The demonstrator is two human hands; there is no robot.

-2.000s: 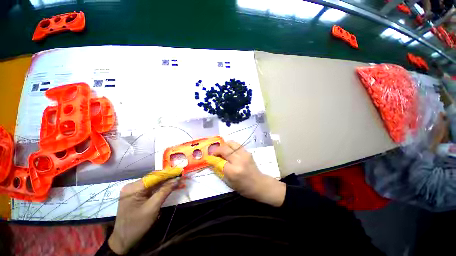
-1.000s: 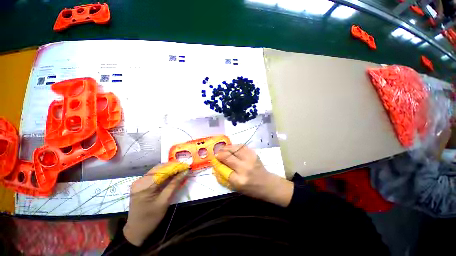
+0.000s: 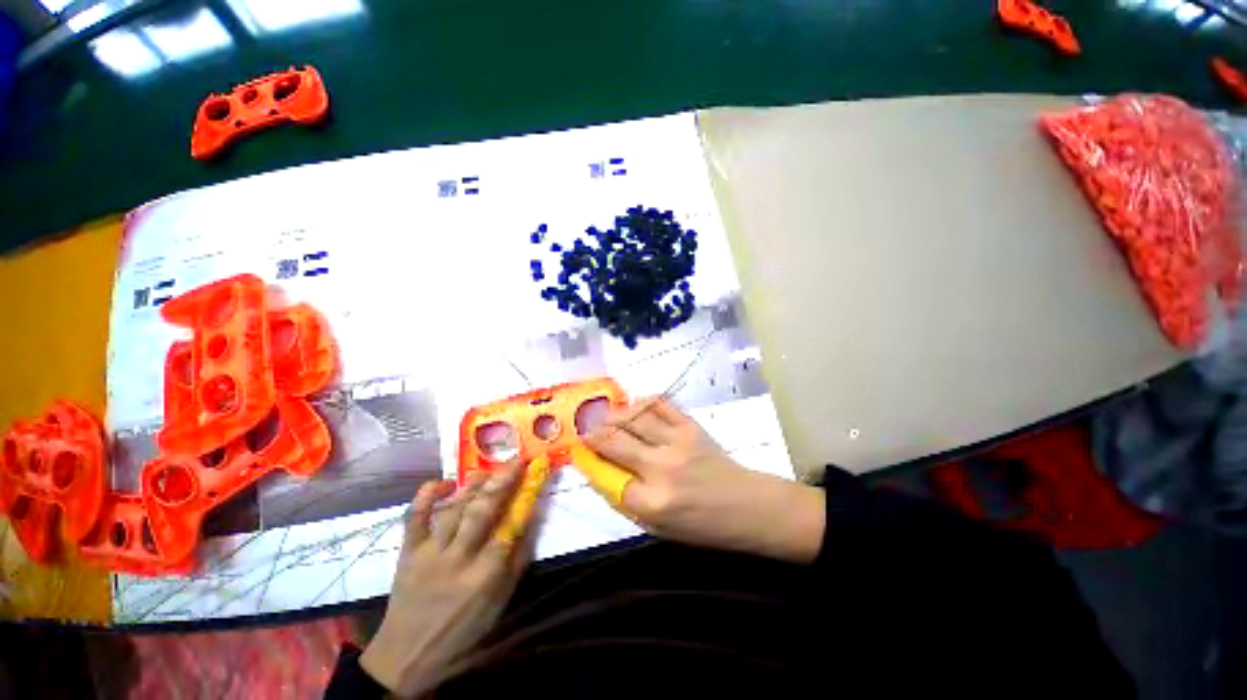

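An orange-red controller shell lies on or just above the printed paper sheet, its large round holes facing up. My right hand grips its right end, with a yellow finger cot at the lower edge. My left hand is at the shell's lower left edge, fingers bent, a yellow cot touching the edge near the middle; its fingertips are partly hidden, so its hold is unclear. A heap of small black parts lies on the sheet beyond the shell. Several loose shells are piled at the left.
A printed sheet and beige cardboard cover the bench. A clear bag of small orange-red pieces lies at the right end. The green conveyor belt beyond carries spaced shells. A grey sleeve of another person is at far right.
The view has turned and shifted. My left hand's fingers have moved from the shell's lower left end toward its lower middle edge and spread flatter. My right hand keeps its place on the shell.
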